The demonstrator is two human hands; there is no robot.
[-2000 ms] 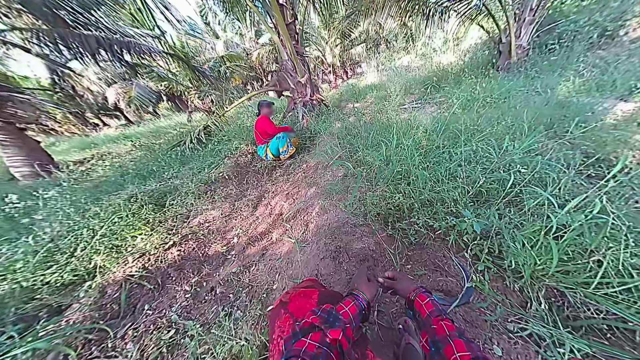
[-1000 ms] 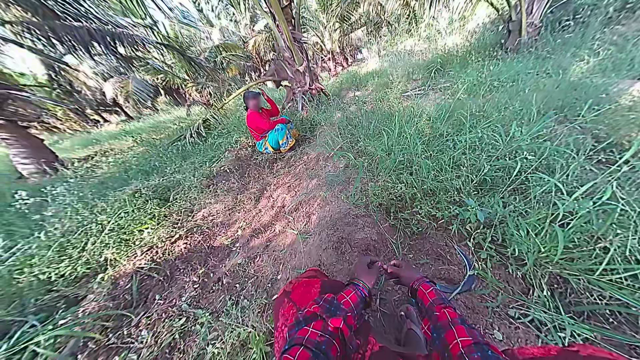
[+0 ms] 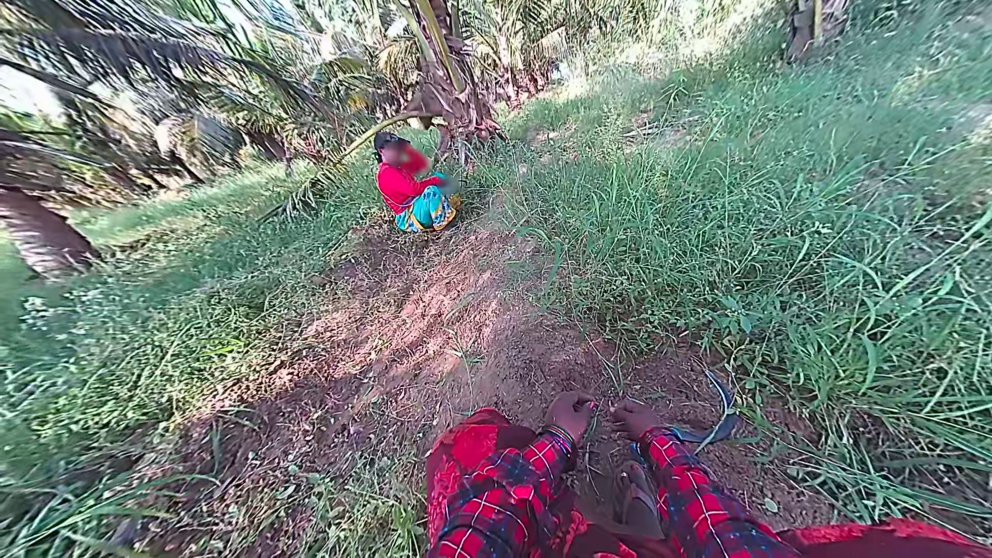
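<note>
My left hand (image 3: 570, 414), with bangles at the wrist and a red plaid sleeve, is low over the bare soil, its fingers curled. Close on its right is my right hand (image 3: 634, 419), also curled, a small gap between the two. Thin stems or grass bits lie around the fingertips; whether either hand pinches any is too small to tell. A sickle (image 3: 722, 417) with a dark curved blade lies on the soil just right of my right hand. Below the hands a sandalled foot (image 3: 639, 496) shows between the sleeves, beside red patterned cloth (image 3: 473, 457).
A person in a red top (image 3: 403, 186) squats ahead on the dirt strip (image 3: 465, 310), near a palm trunk (image 3: 461, 93). Tall grass (image 3: 697, 232) borders the strip on the right, lower weeds (image 3: 194, 325) on the left. Another palm trunk (image 3: 43, 232) leans at far left.
The squatting person's raised arm has changed position near the head. My hands remain low and close together near the sickle. More red cloth shows at lower right than two seconds ago.
</note>
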